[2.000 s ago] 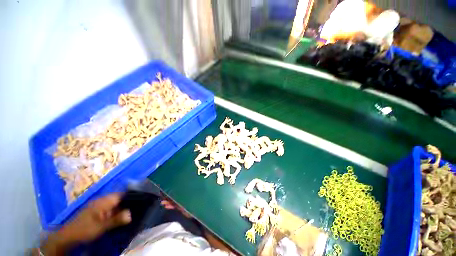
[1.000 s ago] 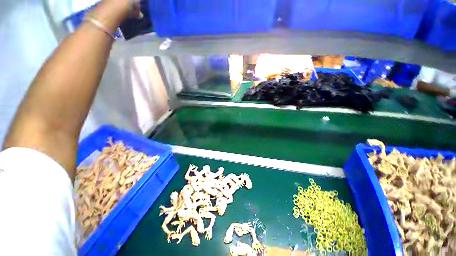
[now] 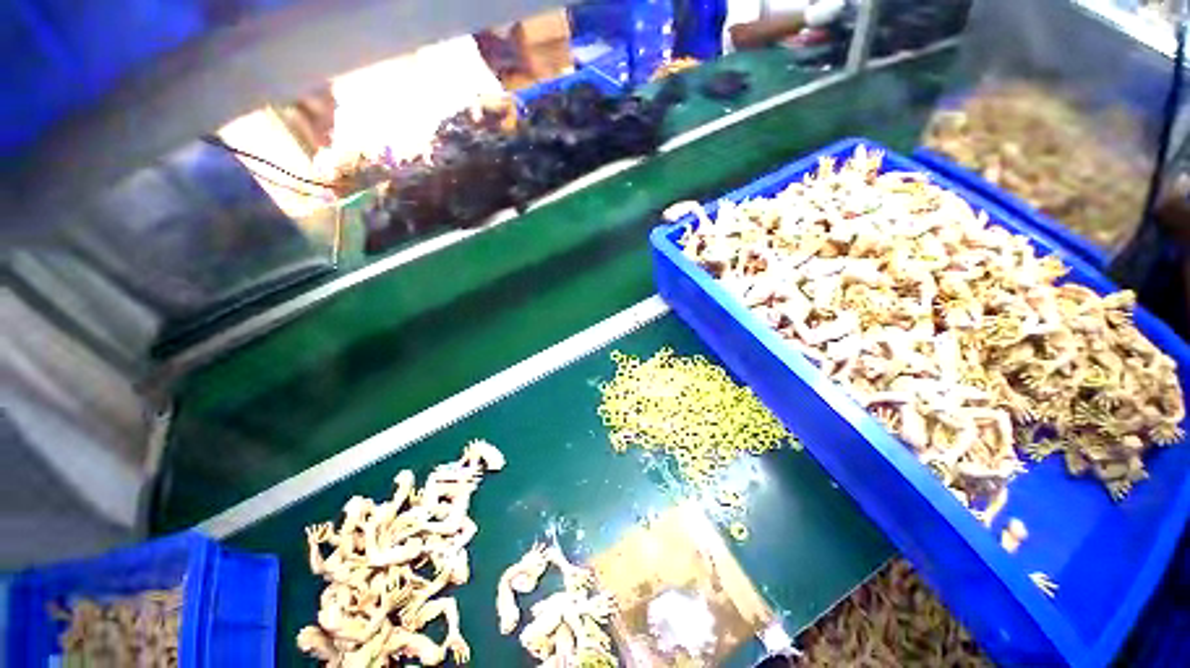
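Neither of my hands is in view. A loose heap of beige limbs (image 3: 392,561) lies on the dark green bench (image 3: 548,483). A smaller group of beige limbs (image 3: 568,620) lies beside the tan work pad (image 3: 653,574). A white wad (image 3: 681,621) sits on the pad. A flat pile of yellow-green rings (image 3: 685,411) lies beyond the pad. To the right, a large blue tote (image 3: 835,405) holds many beige limbs, with part of its bottom bare at the near corner.
A second blue tote (image 3: 235,607) with beige parts is cut off at the lower left. Small beige parts (image 3: 900,626) lie below the bench edge. A green conveyor (image 3: 431,339) runs behind a pale rail (image 3: 444,418). Dark material (image 3: 522,163) is heaped across it. A person's arm (image 3: 770,29) shows at top.
The view has swung right, bringing most of the right tote into sight. One second ago my left arm was raised to the overhead blue bins; it has left the picture.
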